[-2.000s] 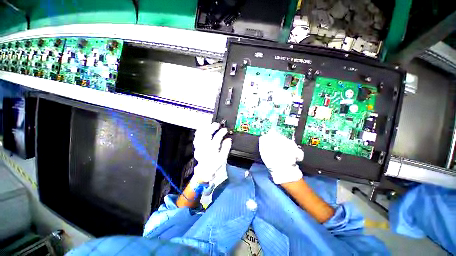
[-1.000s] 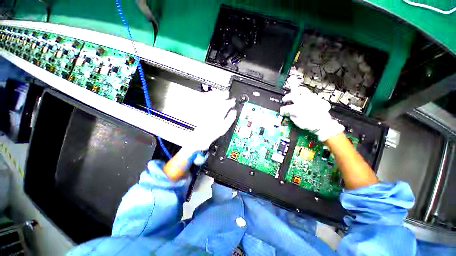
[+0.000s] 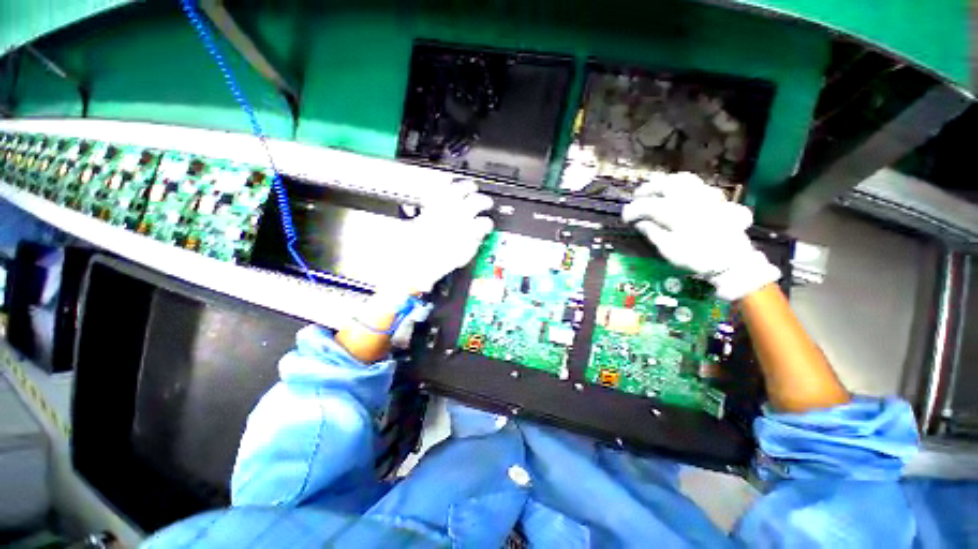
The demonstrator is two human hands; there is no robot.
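Note:
A black carrier fixture point(image 3: 525, 388) lies across the line in front of me, with a green circuit board point(image 3: 523, 306) in its left pocket and another green circuit board point(image 3: 660, 338) in its right pocket. My left hand point(image 3: 442, 238), in a white glove with a blue wrist band, is over the fixture's upper left edge. My right hand point(image 3: 695, 231), also white-gloved, is over the upper edge above the right board. Its fingers are bent down at the edge; whether either hand holds a small part is hidden.
A shallow tray of small black parts point(image 3: 525, 118) and a tray of grey pieces point(image 3: 670, 123) sit behind the fixture. Queued boards point(image 3: 209, 204) stand at left on the conveyor rails point(image 3: 332, 292). A deep black tote point(image 3: 198, 375) is lower left. A blue coiled cord point(image 3: 249, 113) hangs across the view.
My right hand has moved right along the fixture's upper edge, away from the left board. My left hand stays at the upper left. The view has shifted, and the fixture appears less tilted.

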